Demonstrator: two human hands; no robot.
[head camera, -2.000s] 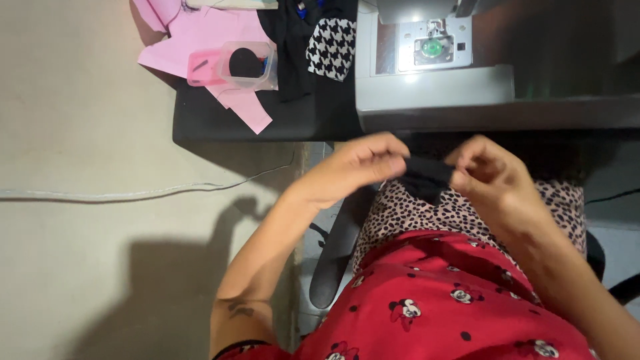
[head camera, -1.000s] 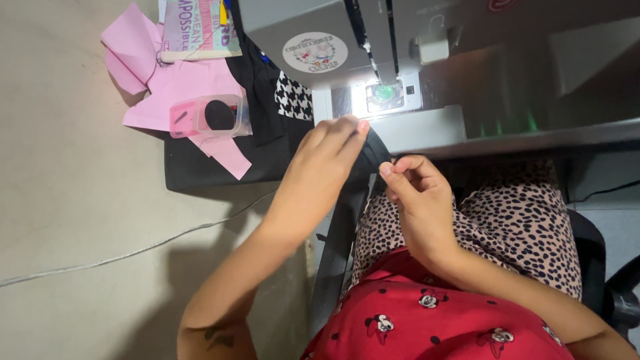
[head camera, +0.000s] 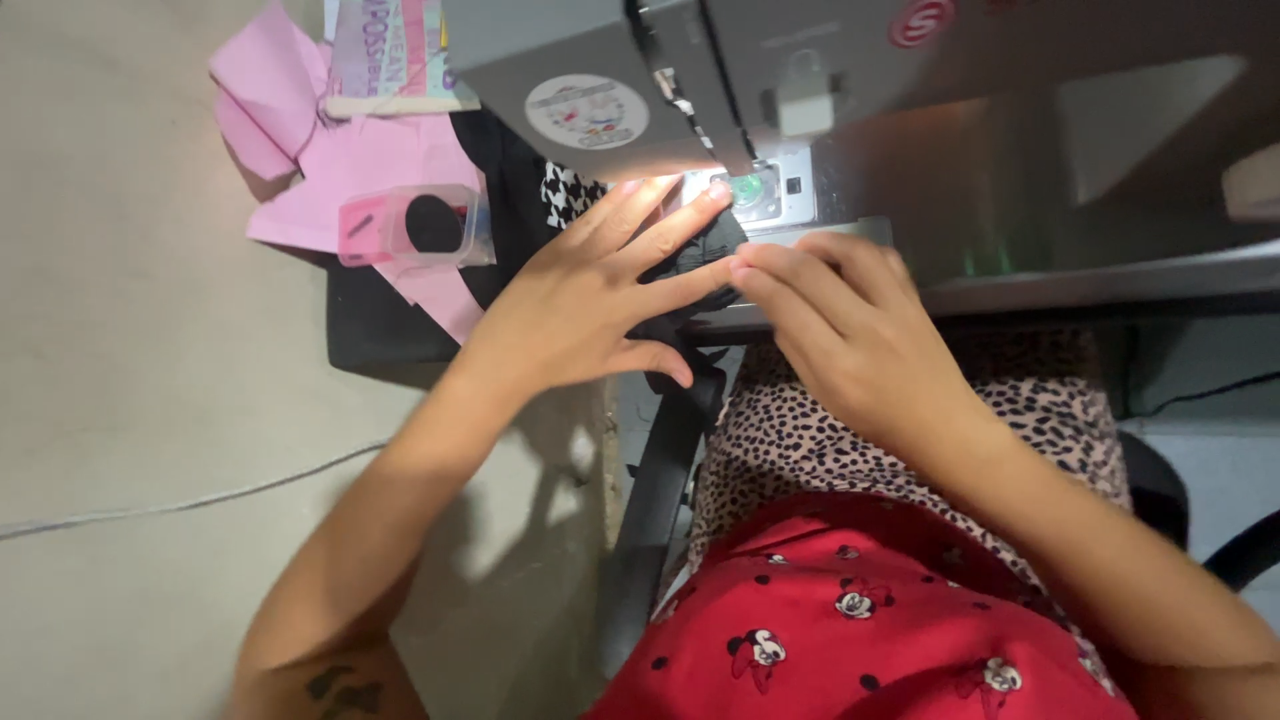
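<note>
A small piece of black fabric (head camera: 700, 258) lies on the bed of a grey sewing machine (head camera: 840, 75), just in front of the lit plate with the green bobbin (head camera: 747, 190). My left hand (head camera: 605, 270) rests on the fabric with its fingers spread, the fingertips close to the needle area. At the fabric's right edge, my right hand (head camera: 850, 320) has its thumb and fingertips together, touching the left hand's fingertip; whether cloth is pinched between them cannot be told. The needle and presser foot are mostly hidden behind the machine head.
Pink fabric pieces (head camera: 390, 150), a clear and pink plastic box (head camera: 410, 228), a printed packet (head camera: 390, 55) and houndstooth cloth (head camera: 570, 195) lie left of the machine. A cable (head camera: 200, 503) crosses the pale surface at left. A black chair armrest (head camera: 655, 520) stands below the table edge.
Both hands have moved from above the lap up to the machine bed with the black fabric. My left hand has gone from pinching the fabric to lying spread over it. The view has shifted.
</note>
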